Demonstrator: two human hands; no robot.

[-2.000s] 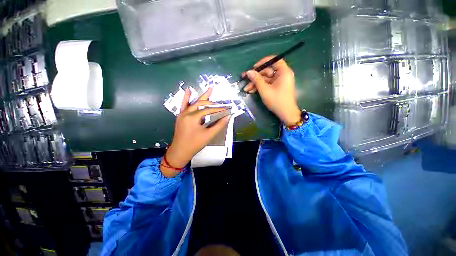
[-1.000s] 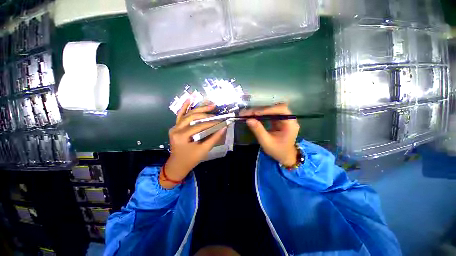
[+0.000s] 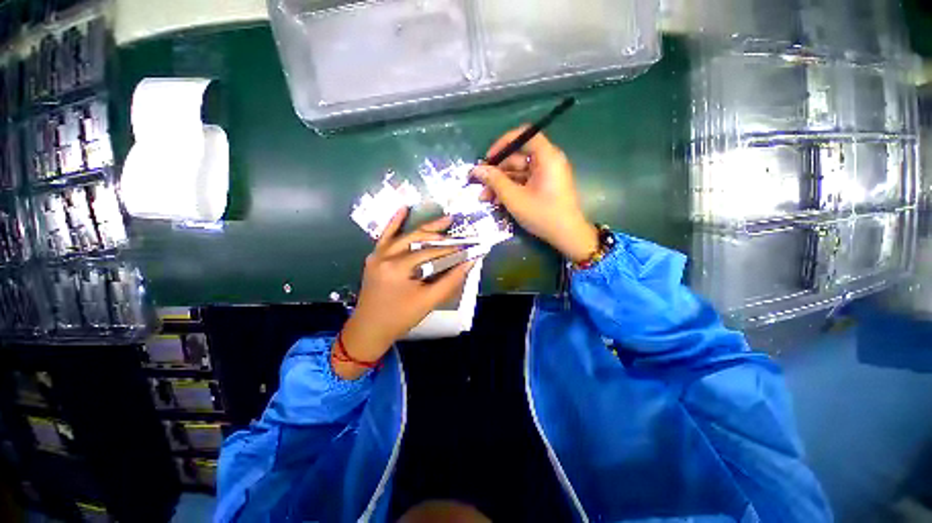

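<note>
My left hand [image 3: 399, 286] holds a pale, white-edged label sheet [image 3: 450, 312], curled between its fingers at the mat's near edge. My right hand [image 3: 542, 194] holds dark tweezers [image 3: 531, 131], slanting from upper right down to lower left. Their tip is lost in glare. Silvery circuit boards [image 3: 453, 188] lie in a glaring white cluster on the green mat, beside and beyond my left fingers. Another board [image 3: 382, 202] lies left of the cluster, near my left fingertips. Any small piece at the tweezer tip is too small to tell.
An empty frosted tray [image 3: 383, 114] stands at the top. A curling white strip [image 3: 176, 163] lies upper left. Clear trays with boards [image 3: 74, 217] stand at far left, and stacked clear trays [image 3: 756, 255] at right. Dark racks [image 3: 187, 383] with yellow-marked units are below left.
My right hand has moved up and away from the sheet to the board cluster. The tweezers have turned from level to slanted. My left hand still holds the sheet.
</note>
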